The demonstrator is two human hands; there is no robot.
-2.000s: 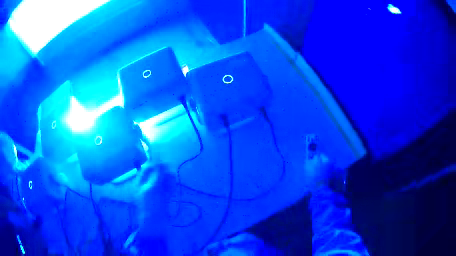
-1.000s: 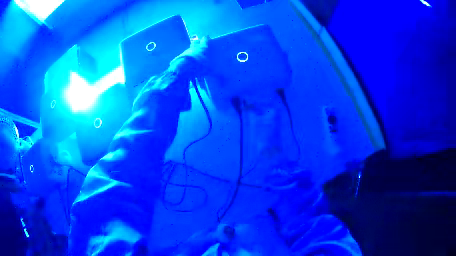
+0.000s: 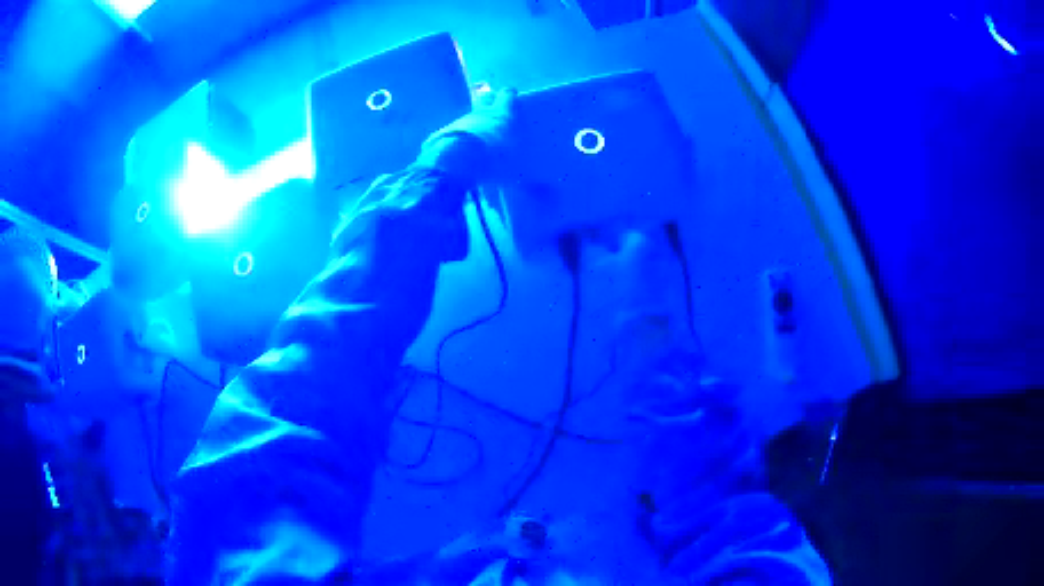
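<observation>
Everything looks blue. A mini projector (image 3: 613, 166) with a bright ring on top lies on the bench, two black cables at its front side. My left hand (image 3: 487, 128) is at its left side, in the gap beside a second projector (image 3: 389, 126); its fingertips blend into the glare and its grip is unclear. My right hand (image 3: 643, 292) is blurred and low in contrast, at the front side between the two cables; I cannot tell whether it grips anything. My left sleeve hides part of the bench.
More projectors with lit rings stand at the left, one (image 3: 246, 292) beside a white glare. A slim item like a remote control (image 3: 781, 315) lies at right, near the bench edge (image 3: 819, 189). Thin cables (image 3: 504, 269) loop across the bench. A round grille shows at far left.
My left hand has moved from the front left projector up to the right-hand projector's left side. My right hand has left the slim item and moved to this projector's front. The view has shifted.
</observation>
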